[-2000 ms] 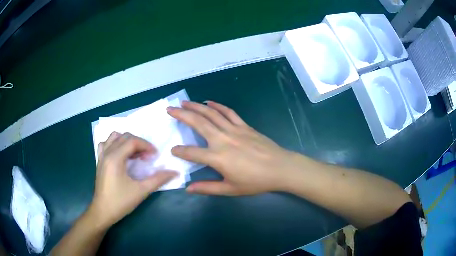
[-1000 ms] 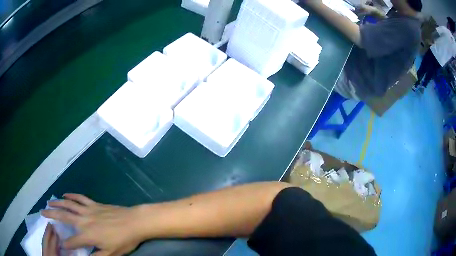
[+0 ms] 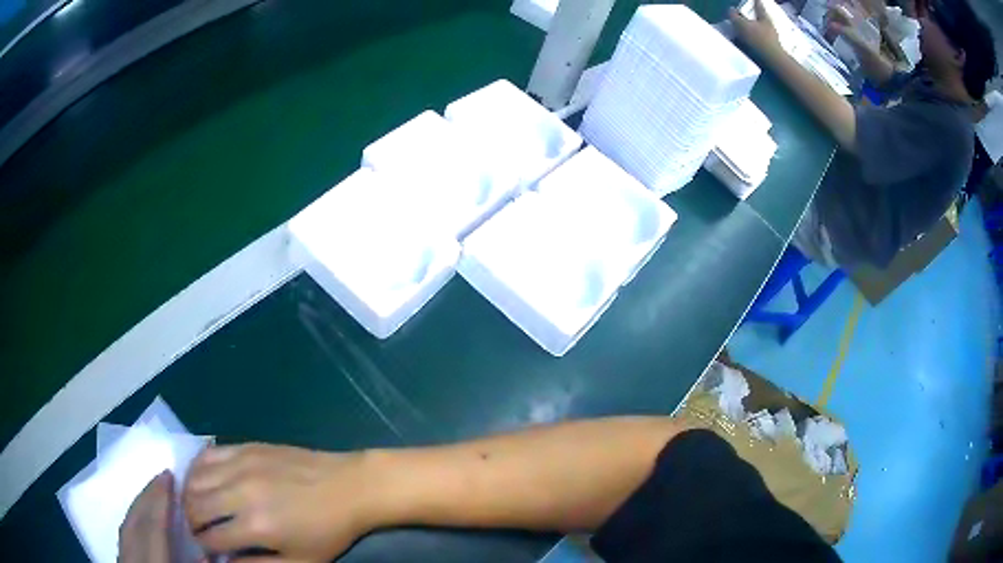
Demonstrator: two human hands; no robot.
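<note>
A loose stack of thin white sheets (image 3: 123, 475) lies on the dark green bench at the lower left, its corners fanned out. My right hand (image 3: 269, 500) is at the right edge of the stack, fingers bent down against the sheets; what is under the fingers is hidden. My left hand (image 3: 154, 526) is beside it over the sheets, mostly cut off by the bottom edge, so its grip cannot be told.
Several white moulded trays (image 3: 379, 247) stand in rows near the pale metal strip (image 3: 165, 335). Behind are a tall tray stack (image 3: 665, 99), a metal post (image 3: 570, 50) and more white sheets (image 3: 746, 148). A seated person (image 3: 907, 143) works beyond. An open carton (image 3: 770, 462) holds white scraps.
The view has swung right from the sheets to the trays, then slightly back. My right hand, earlier spread flat over the sheets, now has its fingers bent at their right edge.
</note>
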